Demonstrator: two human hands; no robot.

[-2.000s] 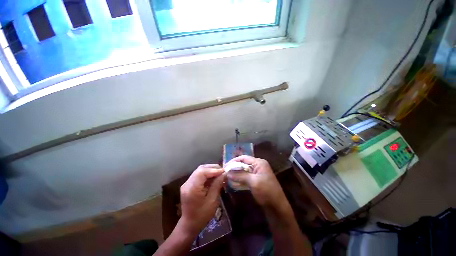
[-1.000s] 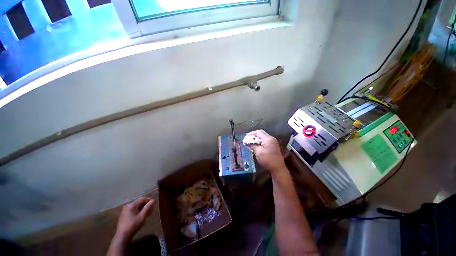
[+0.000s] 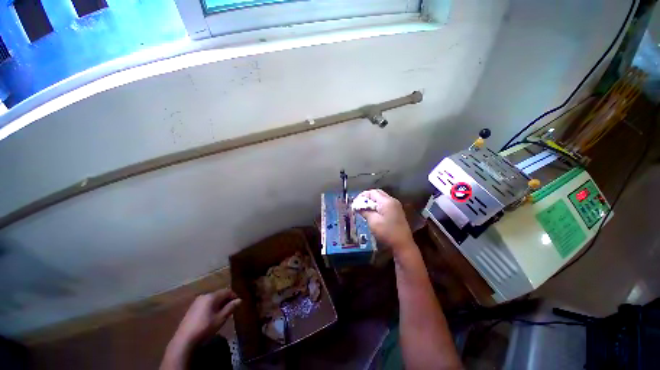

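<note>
My right hand (image 3: 388, 222) is closed on a small pale crumpled bundle (image 3: 367, 201), beside the dark upright lever of a small blue box fixture (image 3: 334, 230). Part of the bundle is hidden by my fingers. My left hand (image 3: 205, 316) is to the left of an open brown cardboard box (image 3: 327, 324), its fingers slightly curled near the box's left edge, with nothing visible in them. The box holds beige pieces (image 3: 288, 280) and shiny clear plastic (image 3: 302, 306).
A cream-white machine (image 3: 506, 266) with a slotted metal cover (image 3: 477, 181) stands to the right. A black cable hangs along the wall behind it. A grey pipe (image 3: 239, 143) runs across the wall under the window. A black boxy thing (image 3: 624, 334) is at the lower right.
Both hands were together on the bundle two seconds ago; they parted, the left moving down-left past the box, the right up beside the lever. Since one second ago the left moved slightly right.
</note>
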